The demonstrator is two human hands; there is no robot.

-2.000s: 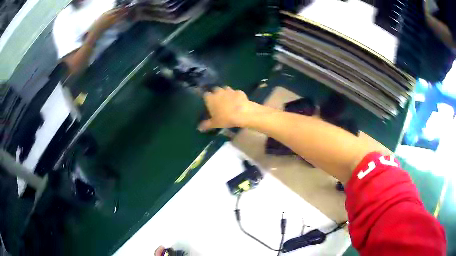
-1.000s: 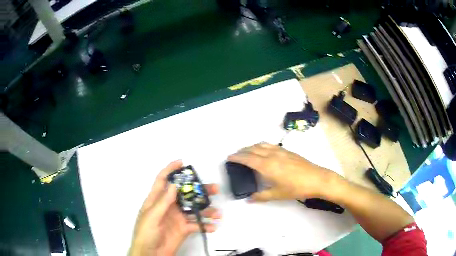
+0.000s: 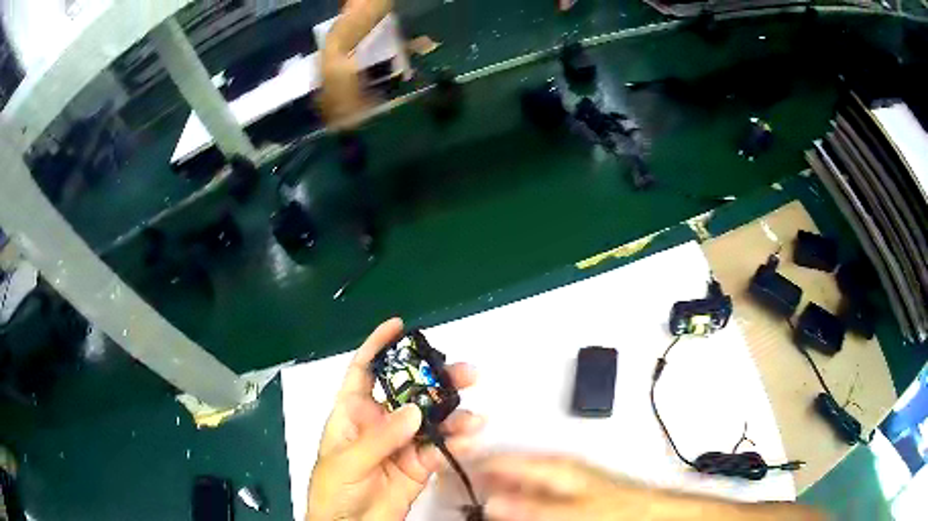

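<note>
My left hand (image 3: 371,443) holds an open black adapter housing (image 3: 415,377) with its circuit board facing up; white, yellow and blue parts show. A black cord (image 3: 458,470) leaves the lower end of the housing. My right hand (image 3: 549,490) is blurred, just right of the cord; whether it touches the cord is unclear. A flat black housing cover (image 3: 595,382) lies on the white sheet (image 3: 529,356) to the right. Another open adapter with board (image 3: 700,317) lies at the sheet's right side, its cord running to a tied bundle (image 3: 731,465).
Black shells (image 3: 819,328) and an adapter with bundled cord lie on the brown board (image 3: 865,382). Stacked boards (image 3: 875,204) stand at right. Scattered parts lie on the green belt (image 3: 458,224). Another person's hand (image 3: 346,76) reaches over its far side. A grey post (image 3: 122,315) stands left.
The cover that my right hand held now lies on the sheet. My right hand has moved down toward the cord. The view has shifted, and another person's hand has appeared at the top.
</note>
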